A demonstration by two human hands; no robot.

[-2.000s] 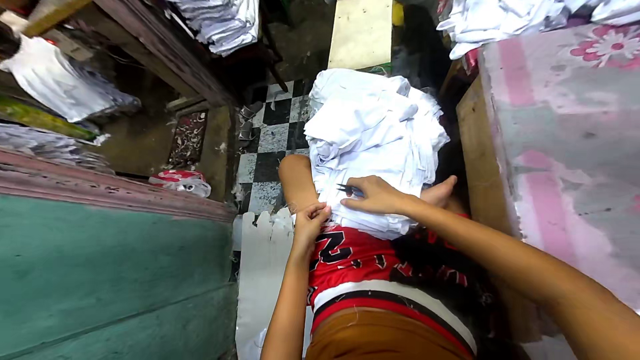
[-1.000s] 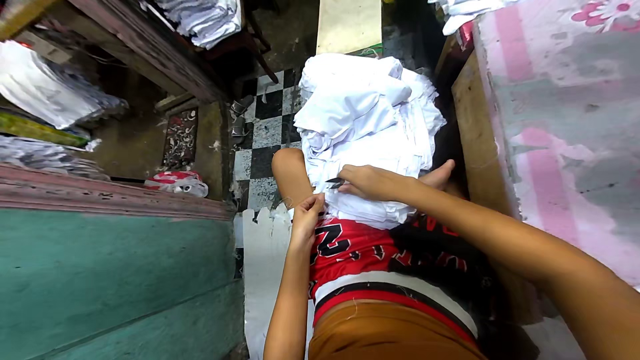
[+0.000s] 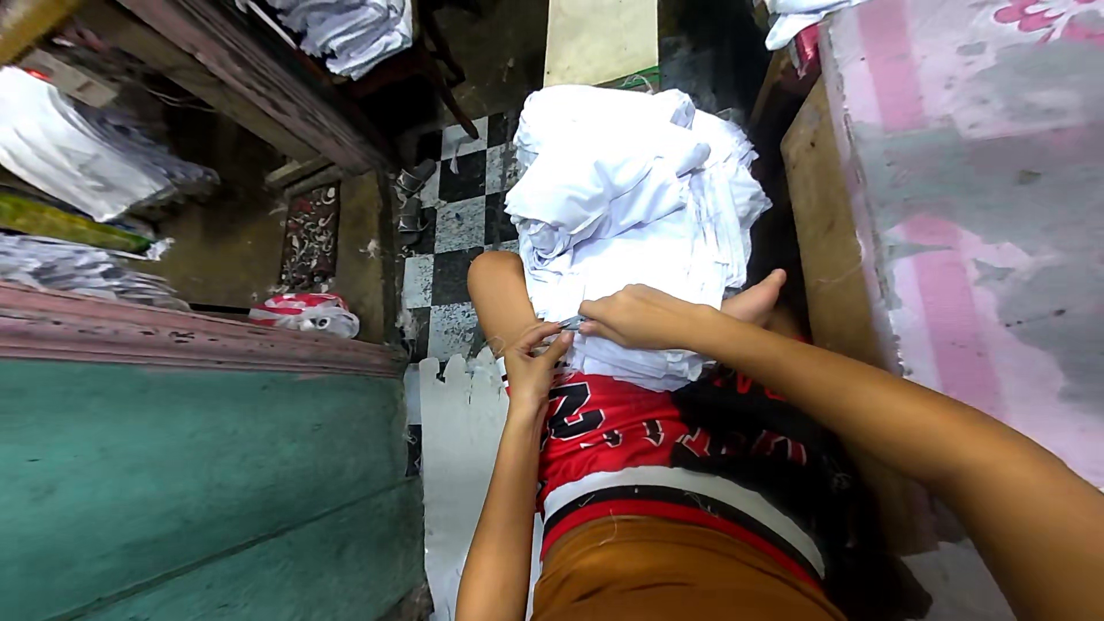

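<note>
A heap of white cloth pieces [image 3: 621,207] lies in front of me, its near edge over the red shorts [image 3: 595,423] on my lap. My right hand [image 3: 642,317] is closed around a small metal cutting tool [image 3: 571,323], probably thread snippers, whose tip points left. Just left of that tip, my left hand [image 3: 535,358] pinches the near left edge of the white cloth between thumb and fingers. Both hands are nearly touching above my thigh. How far the tool's blades are apart cannot be made out.
On the right stands a table with a pink and grey floral cover [image 3: 949,198]. A green wooden partition [image 3: 198,483] is at left. Further white cloth stacks [image 3: 78,147] lie beyond it. Sandals [image 3: 412,203] rest on the checkered floor [image 3: 461,224]. A pale board [image 3: 601,39] lies ahead.
The tool's tip and my right hand have come closer to the fingers of my left hand. My left hand still pinches the edge of the cloth.
</note>
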